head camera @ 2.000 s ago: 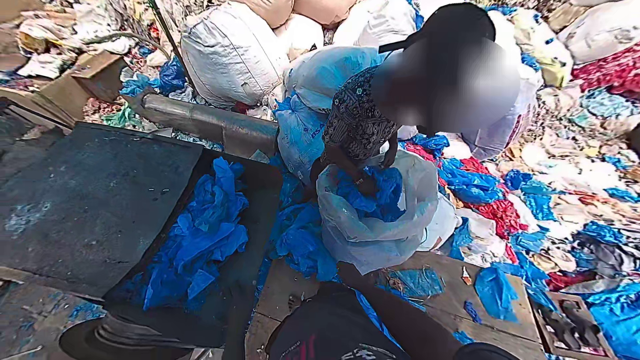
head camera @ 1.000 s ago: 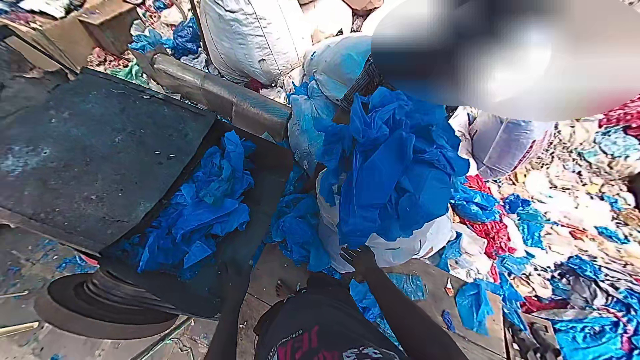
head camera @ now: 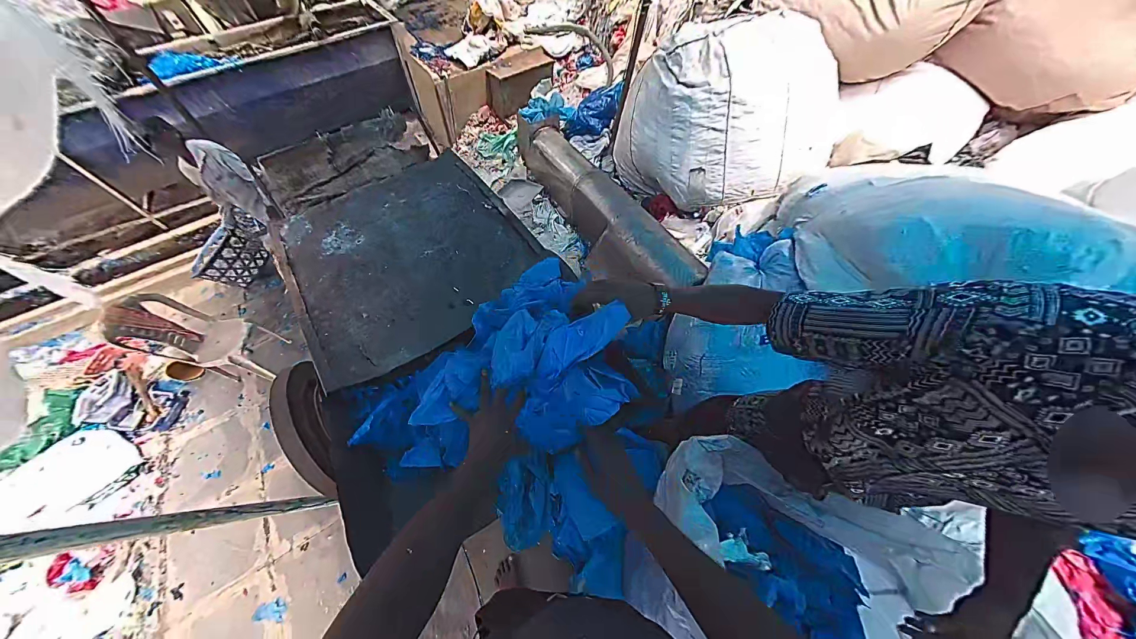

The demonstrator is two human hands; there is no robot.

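A heap of crumpled blue plastic film (head camera: pixel 541 373) lies over the dark metal tray of a machine and spills past its near edge. My left hand (head camera: pixel 490 426) presses on the heap's left side with fingers spread. Against its lower right side is my right hand (head camera: pixel 612 466); its fingertips are partly hidden by the film, so its grip is unclear. A co-worker's hand (head camera: pixel 621 300), with a bracelet at the wrist, is at the upper right of the heap. More blue film (head camera: pixel 781 550) fills an open white sack (head camera: pixel 697 470) at the lower right.
A flat dark metal sheet (head camera: pixel 399 266) adjoins the tray, with a pulley wheel (head camera: pixel 297 426) at its left. Beyond lie a thick metal pipe (head camera: pixel 603 200) and stuffed white sacks (head camera: pixel 728 106). The patterned-sleeved co-worker stands close at right. A plastic chair (head camera: pixel 217 342) stands left.
The big blue bundle that was above the white sack is now over the tray. Both my hands have come up against the film, and the co-worker's arm reaches across. The view has swung left.
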